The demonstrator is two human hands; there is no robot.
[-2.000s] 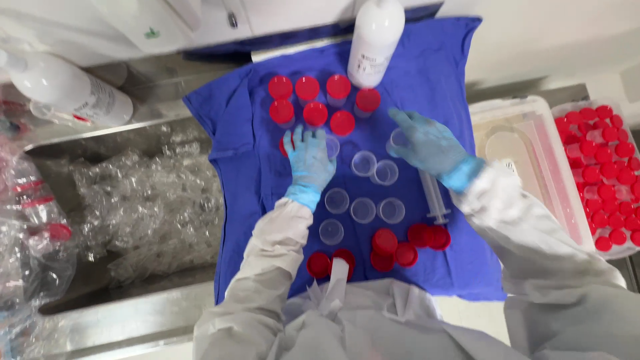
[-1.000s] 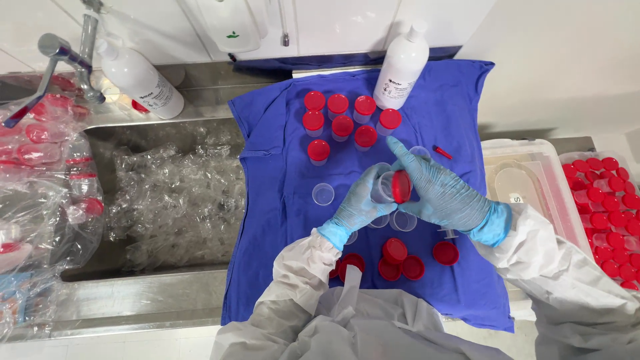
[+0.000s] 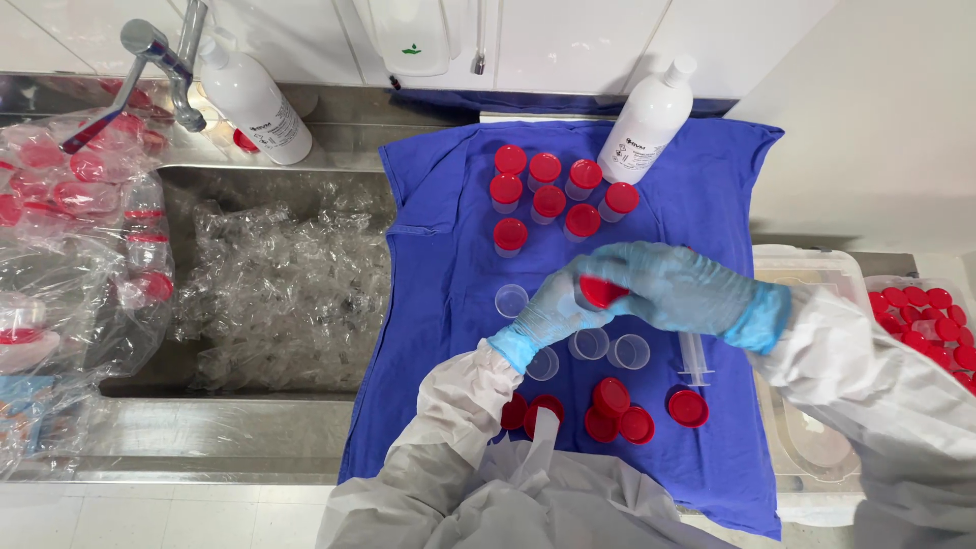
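Observation:
Both hands wear light blue gloves over the middle of a blue cloth [image 3: 427, 320]. My left hand [image 3: 553, 301] grips a clear plastic specimen cup [image 3: 585, 293], tilted, with a red screw lid [image 3: 602, 292] on or against its mouth. Blurred, my right hand [image 3: 671, 286] has its fingers at that lid. Open clear cups [image 3: 629, 352] stand just below and left of the hands, one partly hidden. Several loose red lids [image 3: 688, 408] lie nearer my body. A plastic syringe [image 3: 693, 358] lies partly under my right hand. Several cups with red lids [image 3: 548, 203] stand at the back.
White bottles stand on the cloth [image 3: 646, 122] and behind the sink [image 3: 259, 107]. The steel sink [image 3: 229, 412] at left holds crumpled clear plastic [image 3: 282, 282]. A tap [image 3: 164, 61] and bagged red-lidded cups [image 3: 99, 194] are further left. Plastic containers, one with red-lidded cups [image 3: 926, 320], are at right.
My hands were apart two seconds ago; they have come together around one cup and a red lid. One second ago they held it too. The view has shifted.

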